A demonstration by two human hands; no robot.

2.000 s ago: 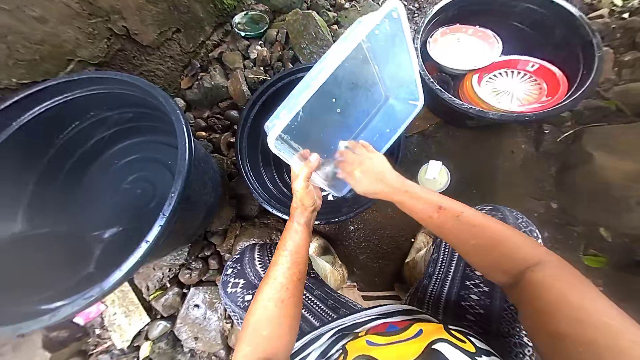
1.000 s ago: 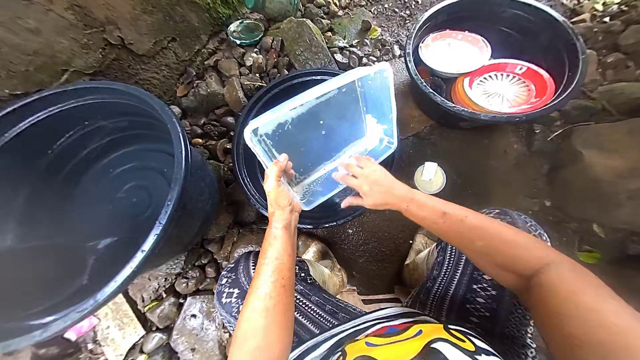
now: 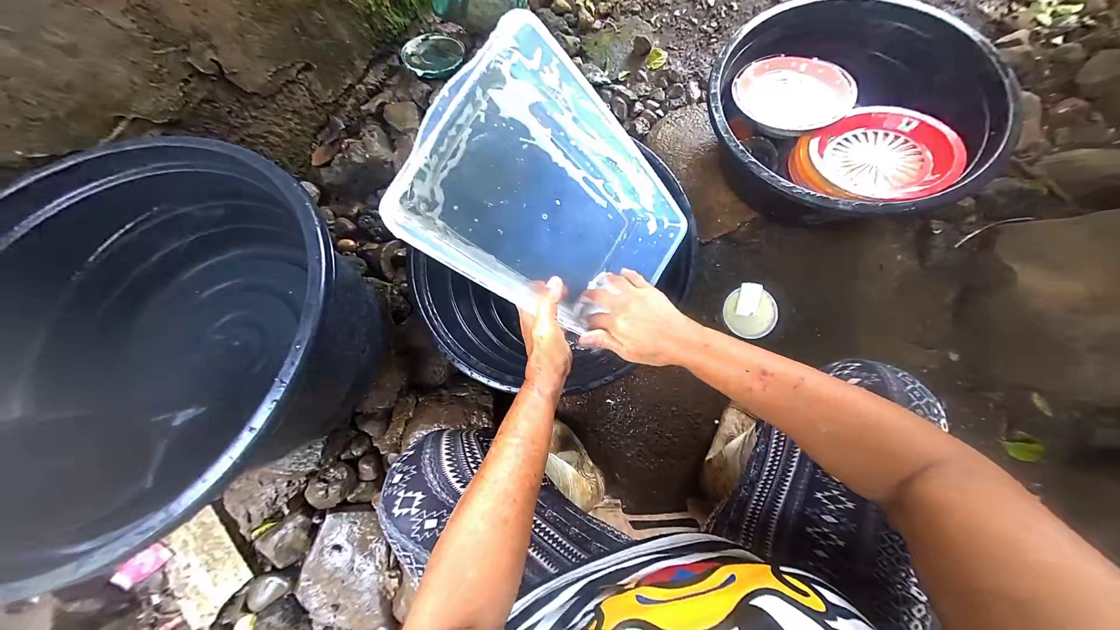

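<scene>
A clear rectangular plastic container (image 3: 542,188) with white suds on its walls is tilted over a black plastic basin (image 3: 477,341). My left hand (image 3: 547,337) grips its near rim, thumb on top. My right hand (image 3: 634,319) presses at the near corner with fingers bent; something whitish shows at the fingertips, too unclear to name. To the right of the basin, a small round tub (image 3: 751,322) sits on the wet ground with a white block on it.
A large black tub (image 3: 302,254) holding water stands at the left. At the upper right, a black basin (image 3: 1006,114) holds a red-rimmed plastic strainer (image 3: 945,157) and a whitish round container (image 3: 794,94). A green glass bowl (image 3: 433,56) lies on stones behind.
The clear container has been turned and tipped, its far end now higher up in view. My right hand has moved from its inner side to the near corner by my left hand.
</scene>
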